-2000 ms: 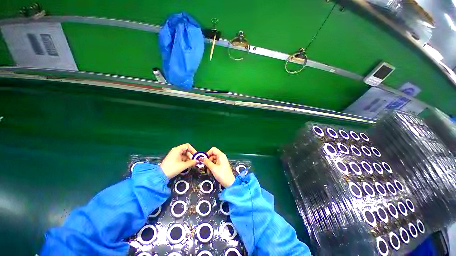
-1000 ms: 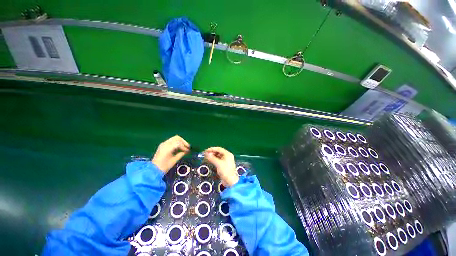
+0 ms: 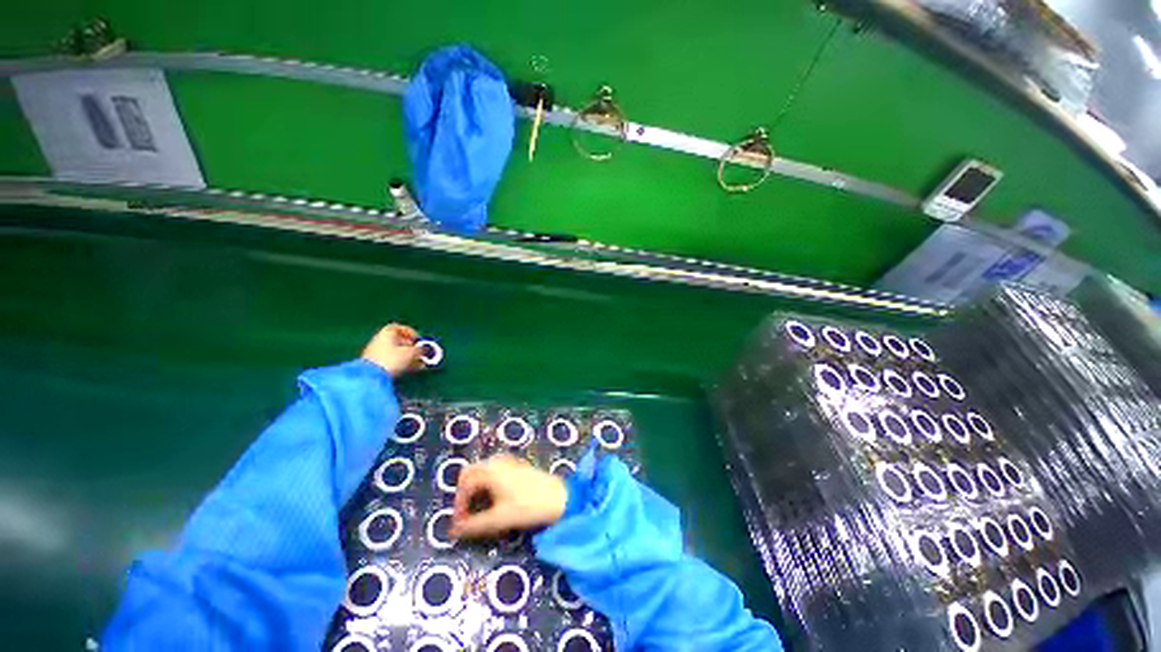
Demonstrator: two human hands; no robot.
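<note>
A clear blister tray (image 3: 420,461) lies flat before me with rows of round modules, each a white ring around a dark centre (image 3: 513,433). My left hand (image 3: 396,350), bare below a blue sleeve, is beyond the tray's far left edge. Its fingertips hold one round module (image 3: 430,352) by its edge, white ring up, over the green surface. My right hand (image 3: 499,498) is over the middle of the tray, fingers bent down and close together, hiding some modules. Whether it holds anything cannot be seen.
Tall stacked blister trays (image 3: 815,490) stand at the right, with discs in the top one. Behind is a green panel with a rail, a hanging blue cloth (image 3: 458,138), wire loops (image 3: 745,163), a white meter (image 3: 963,190) and paper sheets (image 3: 112,125).
My left hand has moved left and away from me, now with a module showing in its fingertips. My right hand has come back from the far edge to over the tray's middle.
</note>
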